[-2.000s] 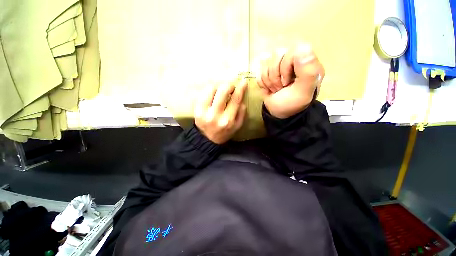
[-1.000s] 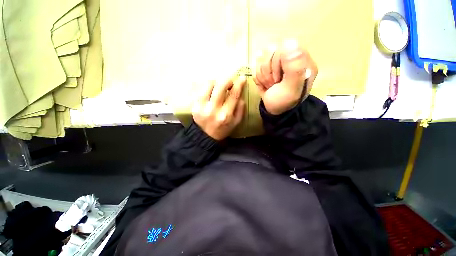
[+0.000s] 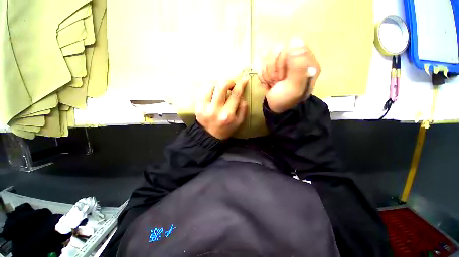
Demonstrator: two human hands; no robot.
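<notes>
A large yellow-tan sewn panel (image 3: 332,55) lies flat on the white table, with a dark seam running down its middle and a narrow flap over the table's front edge. My left hand (image 3: 223,107) rests on the panel left of the seam, fingertips at a small dark mark on the seam. My right hand (image 3: 290,78) is curled in a fist just right of the seam, around a white pen-shaped hand tool (image 3: 311,73). Only the tool's pale end shows; its tip is hidden. The right hand is slightly blurred.
Overlapping olive-tan cut pieces (image 3: 37,55) lie at the left. A tape roll (image 3: 391,36), a pink-handled small tool (image 3: 393,86) and a blue-rimmed tray (image 3: 417,55) lie at the right. White crumpled cloth (image 3: 78,215) is low left; a red tray (image 3: 415,233) is low right.
The fist has shifted slightly and the tool's pale end has tilted into clearer view. The left hand stays at the seam. The cut pieces appear a little further right in the view.
</notes>
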